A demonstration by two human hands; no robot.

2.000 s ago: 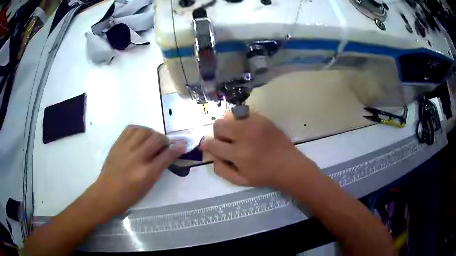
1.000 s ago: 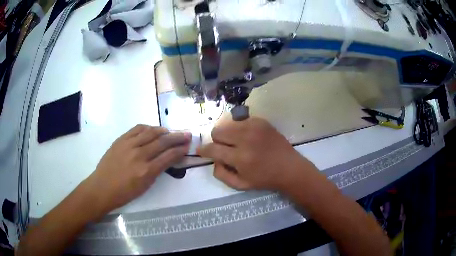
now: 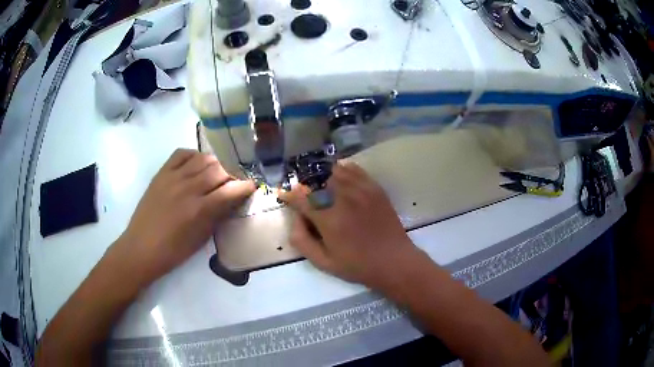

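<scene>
The white sewing machine (image 3: pixel 430 64) with a blue stripe stands in front of me. My left hand (image 3: pixel 183 204) and my right hand (image 3: pixel 351 226) meet at the lit needle area (image 3: pixel 267 192), one on each side of the presser foot. The fingertips are close together there. The small cut piece is hidden by the fingers and glare, so I cannot tell if either hand still grips it. A dark square cut piece (image 3: pixel 69 201) lies flat at the left of the table.
Curled pale and dark sewn pieces (image 3: pixel 140 72) lie at the upper left. Yellow-and-black thread snips (image 3: pixel 532 184) lie right of the bed, with black-handled scissors (image 3: pixel 594 188) beyond. A ruler strip (image 3: pixel 323 322) runs along the front edge.
Both hands have moved up from the front of the bed to the needle area. The pale piece between the fingers no longer shows. The view has shifted, with more of the machine's top showing.
</scene>
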